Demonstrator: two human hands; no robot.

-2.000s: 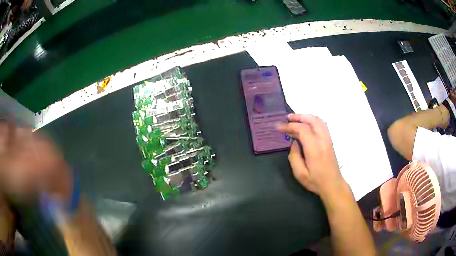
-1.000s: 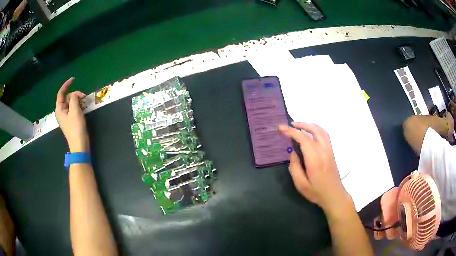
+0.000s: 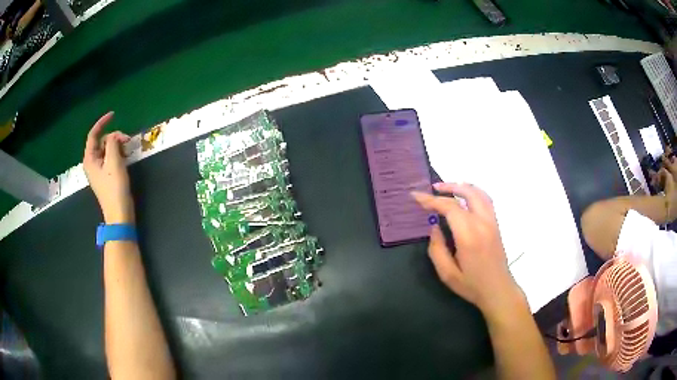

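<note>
A smartphone [image 3: 397, 167] with a lit purplish text screen lies flat on the dark bench mat. My right hand [image 3: 468, 241] is over its lower right part, index finger extended at the screen; it grips nothing. My left hand [image 3: 109, 167], with a blue band on the wrist, rests at the white conveyor edge on the left, fingers partly curled and apart, holding nothing visible. An overlapping row of green and silver circuit boards [image 3: 256, 215] lies between my left hand and the phone, touched by neither hand.
White paper sheets [image 3: 512, 171] lie right of the phone. A pink fan [image 3: 623, 315] stands lower right. Another person's arm [image 3: 623, 215] and a label strip [image 3: 617, 145] are at far right. Beyond the white edge [image 3: 326, 76], the green conveyor [image 3: 297, 37] carries a dark unit [image 3: 490, 10].
My left hand has come from the blurred lower left to the conveyor edge and now rests there. My right hand stays at the phone. The dark unit on the conveyor has shifted right.
</note>
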